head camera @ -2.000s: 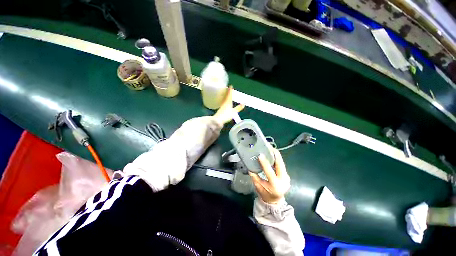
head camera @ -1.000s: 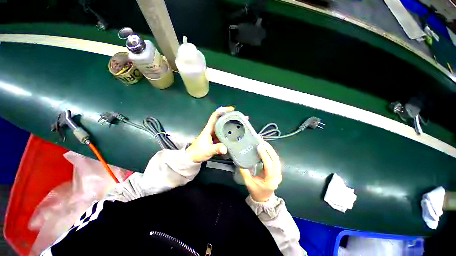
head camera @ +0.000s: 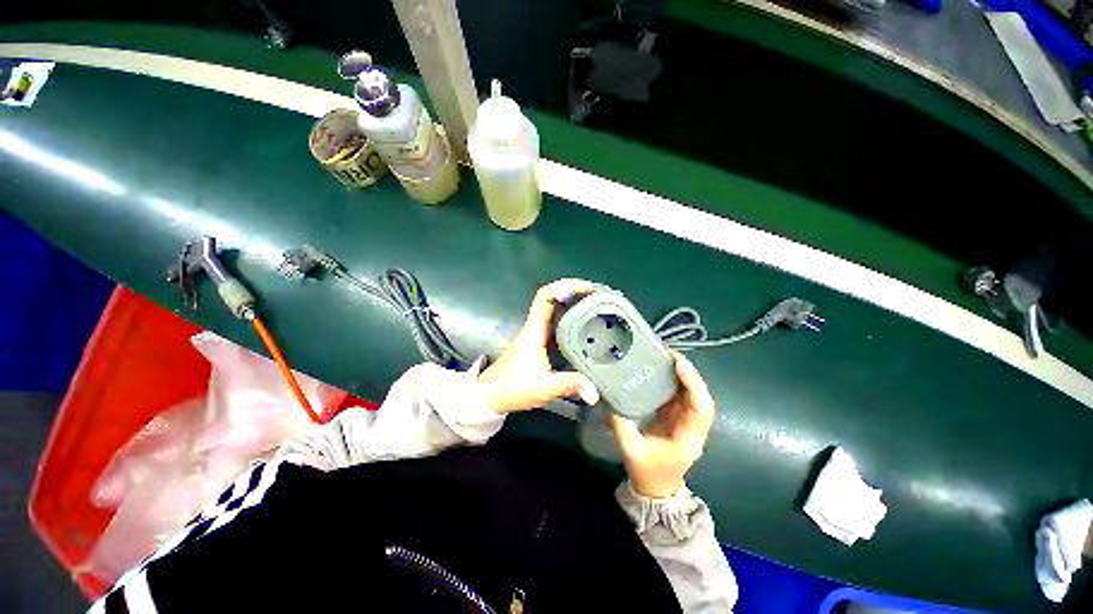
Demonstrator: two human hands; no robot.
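A grey extension socket unit is held up in both hands above the dark-green bench, its round two-hole outlet facing up. My left hand grips its left side, with the thumb near its lower left edge. My right hand grips its lower right end. A looped grey power cord with a mains plug lies to the right of the unit. Another unit lies partly hidden below my hands. Another looped power cord lies to the left, with its own plug.
A squeeze bottle, a pump dispenser bottle and a printed tin stand by the post. An air blow gun lies left, above a red crate. White cloths lie right. A blue bin edges in below.
Two seconds ago my left hand was by the squeeze bottle; it now holds the unit together with my right hand. Since one second ago the unit is slightly turned and the view has shifted.
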